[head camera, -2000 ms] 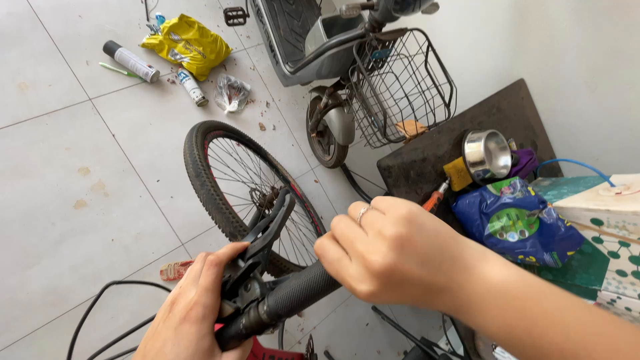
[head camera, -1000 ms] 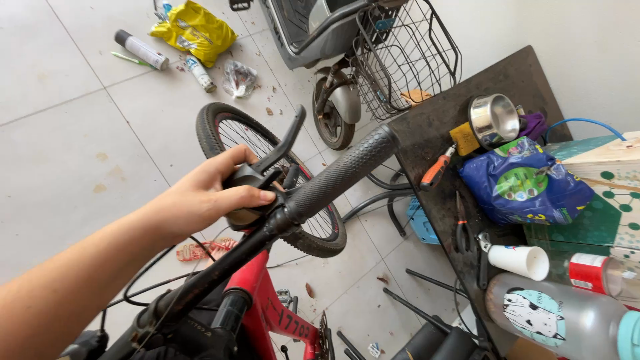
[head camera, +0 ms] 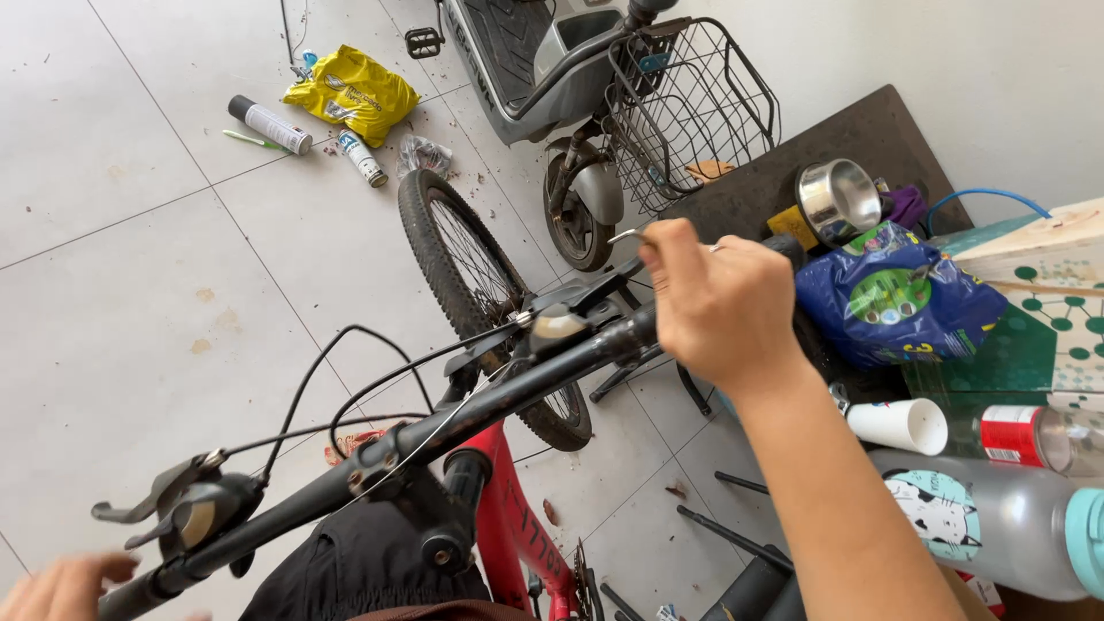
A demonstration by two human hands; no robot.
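Note:
A black bicycle handlebar (head camera: 500, 388) runs diagonally across the view above a red frame (head camera: 509, 517). My right hand (head camera: 724, 302) is closed over the bar's right part, beside the right brake lever (head camera: 604, 289). A thin bent metal tool, apparently a hex key (head camera: 628, 235), sticks out from its fingers. Behind this hand shows part of the black rubber grip (head camera: 783, 248). At the lower left edge, my left hand (head camera: 69, 586) is by the bar's left end, fingers apart, partly out of view. The left brake lever (head camera: 147, 500) and shifter lie just inward of it.
The front wheel (head camera: 466, 267) stands beyond the bar. Behind it is a scooter with a wire basket (head camera: 690, 112). Spray cans (head camera: 272, 125) and a yellow bag (head camera: 354, 95) lie on the floor. The dark table (head camera: 880, 129) at right bears a metal bowl (head camera: 841, 198), blue bag, cup and bottle.
My left hand has let go of the right brake lever area and moved to the bar's left end. My right hand, out of view a second ago, is now at the right side with the metal tool.

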